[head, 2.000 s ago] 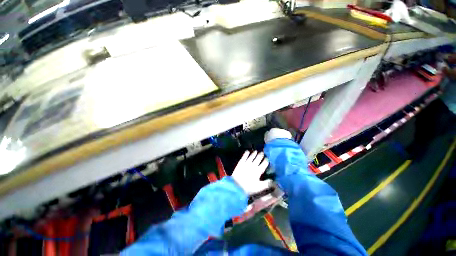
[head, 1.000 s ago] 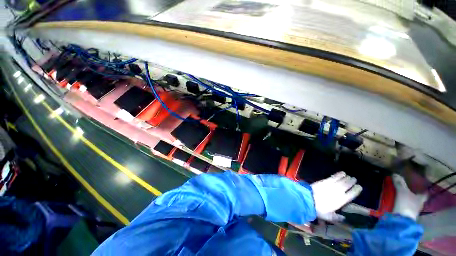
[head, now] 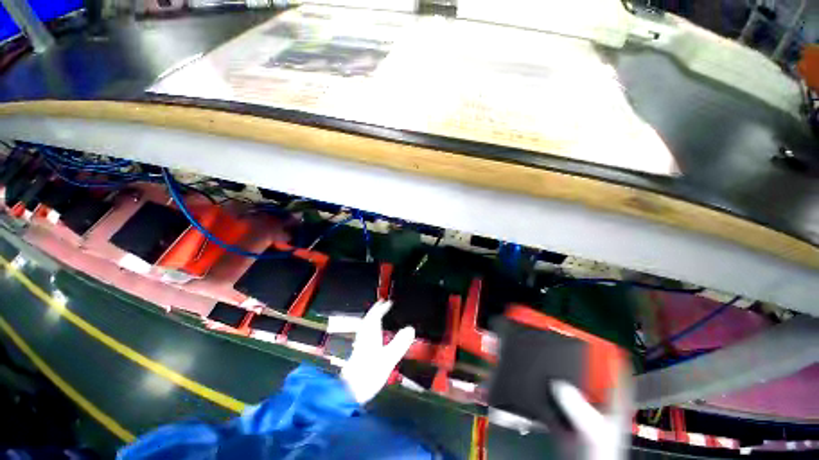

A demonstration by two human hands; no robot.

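Note:
My right hand (head: 588,422), white-gloved and blurred, holds a flat black unit (head: 539,370) with a red sleeve (head: 606,367) at its right, tilted above the shelf's front edge. The thumb lies on the unit's black face; the other fingers are hidden. My left hand (head: 375,355), white-gloved, has its fingers apart at the front of the shelf, near a black unit (head: 420,307) that lies there. Whether the fingertips touch that unit cannot be told. More black units with red sleeves, such as this one (head: 277,277), lie in a row to the left.
The worktop's wood edge (head: 404,166) overhangs the shelf. White sheets (head: 503,90) lie on the worktop. Blue cables (head: 193,220) loop behind the units. A pale rack leg (head: 718,364) stands at the right. Yellow lines (head: 126,355) run on the green floor.
My right hand has lifted a black unit with its red sleeve off the shelf. My left hand has moved left along the row. The view has shifted to the right.

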